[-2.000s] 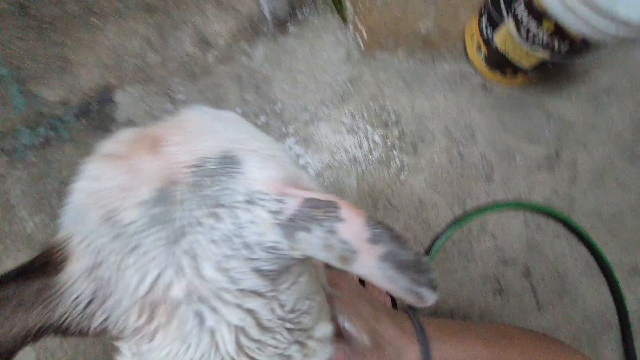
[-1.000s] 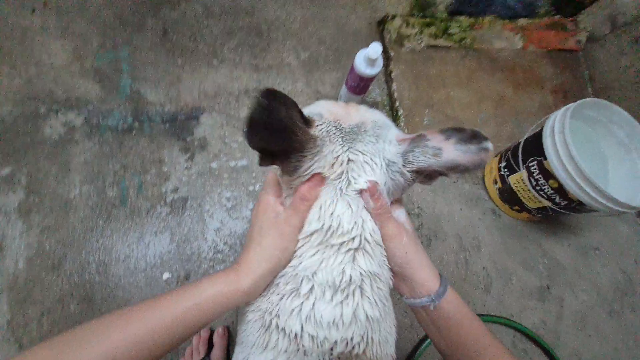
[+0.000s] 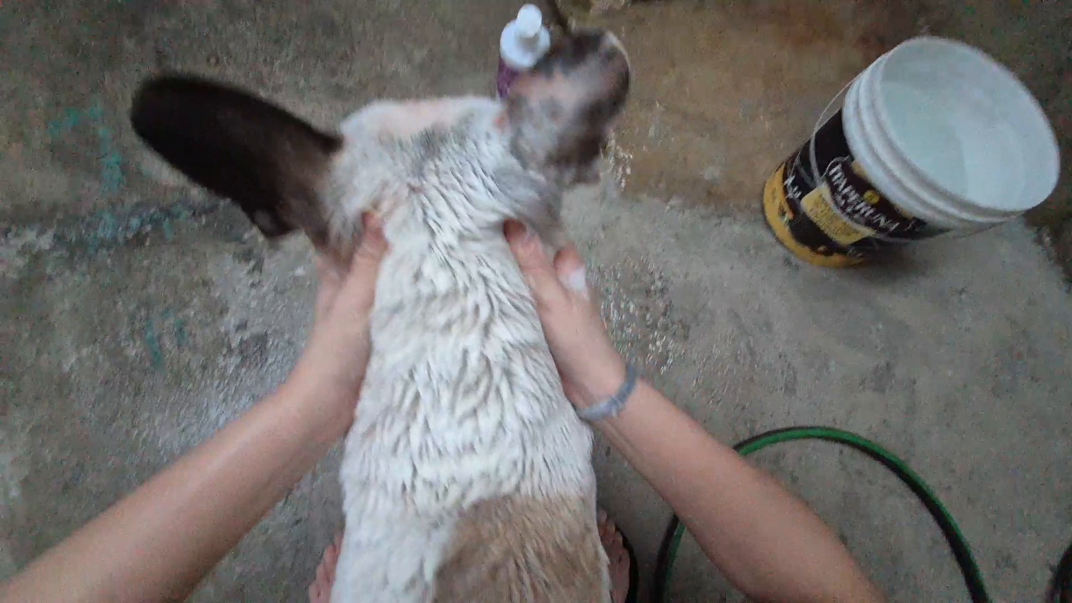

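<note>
A wet dog [image 3: 469,352] with white fur, a tan patch on the back and dark ears stands between my feet, facing away from me. Against the left side of its neck lies my left hand [image 3: 347,285], thumb on top of the fur. On the opposite side my right hand [image 3: 561,310] clasps the neck, with a bit of white lather on a finger and a grey band at the wrist. The fingertips of both hands are partly hidden under the neck. Both ears are spread outward and look blurred.
A white-capped bottle [image 3: 525,42] stands beyond the dog's head, partly behind its right ear. To the right is a paint bucket [image 3: 909,142] holding whitish liquid. A green hose [image 3: 888,461] curves over the concrete floor [image 3: 720,360] at lower right. My feet flank the dog.
Two seconds ago only one hand showed, by the dog's head; a second ago both were at its neck, as now. The dog's ears have since swung to new positions.
</note>
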